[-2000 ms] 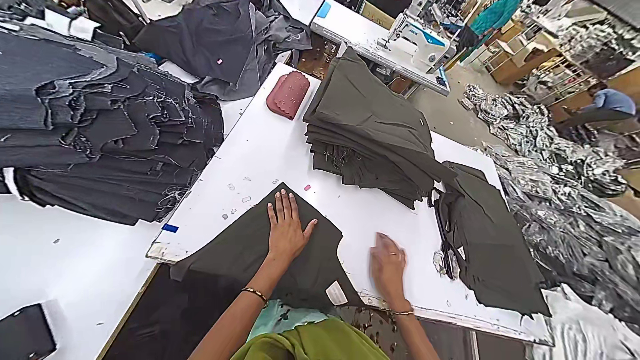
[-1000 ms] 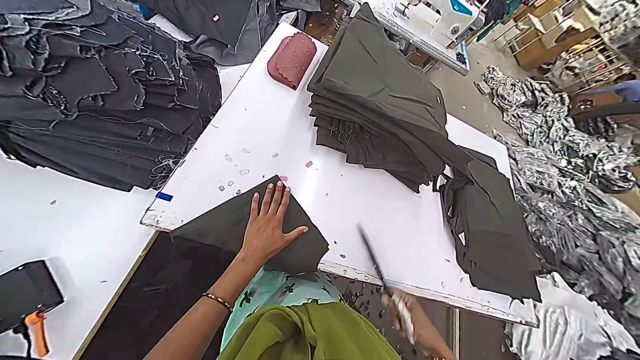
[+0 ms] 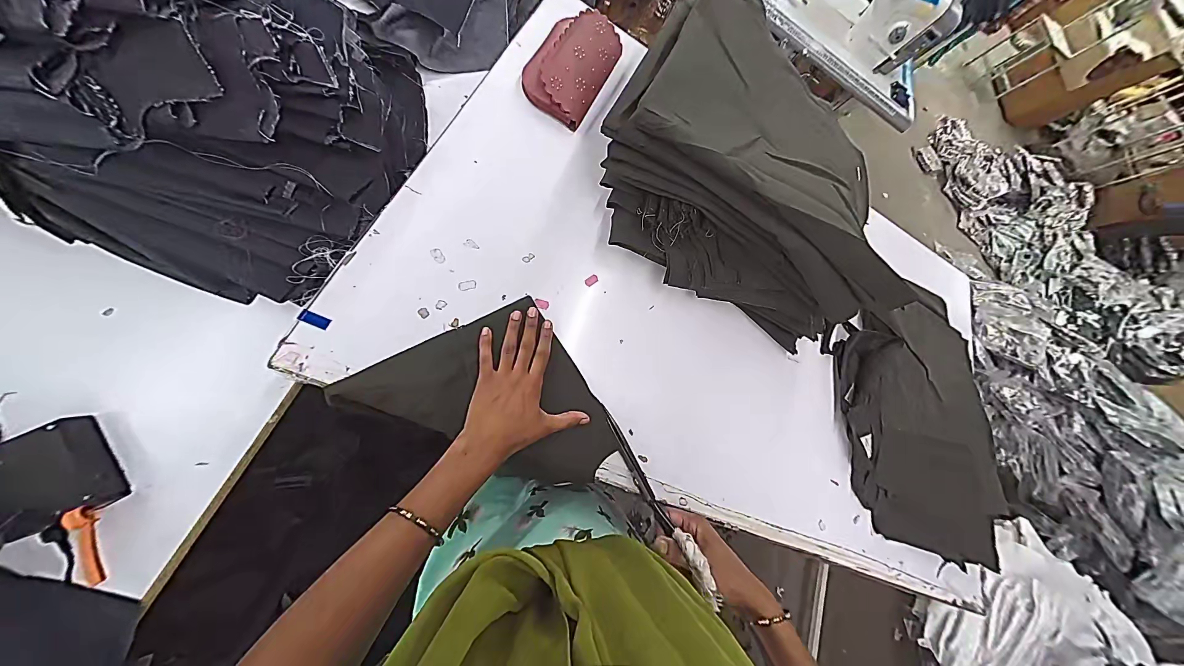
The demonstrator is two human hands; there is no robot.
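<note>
My left hand point(image 3: 513, 393) lies flat, fingers spread, on a dark olive fabric piece point(image 3: 416, 370) at the near edge of the white table point(image 3: 740, 416). My right hand point(image 3: 689, 546) grips long dark-bladed fabric scissors point(image 3: 638, 467) by handles wrapped in white material. The blades point away from me, against the right edge of the fabric under my left hand; whether they stand apart is unclear. A thick stack of olive fabric pieces point(image 3: 740, 157) rests beyond, and more olive fabric point(image 3: 925, 425) drapes at the table's right.
A pink scalloped case point(image 3: 573, 69) sits near the far edge. Dark denim pieces point(image 3: 203, 148) are heaped at left, above a black device with an orange handle point(image 3: 85, 546). A sewing machine point(image 3: 911, 28) stands at the upper right, and bundled grey fabric point(image 3: 1064, 370) covers the floor at right.
My right hand, empty-looking on the table at first, now holds the scissors, which have come up to the fabric's edge since one second ago. My left hand stays on the fabric.
</note>
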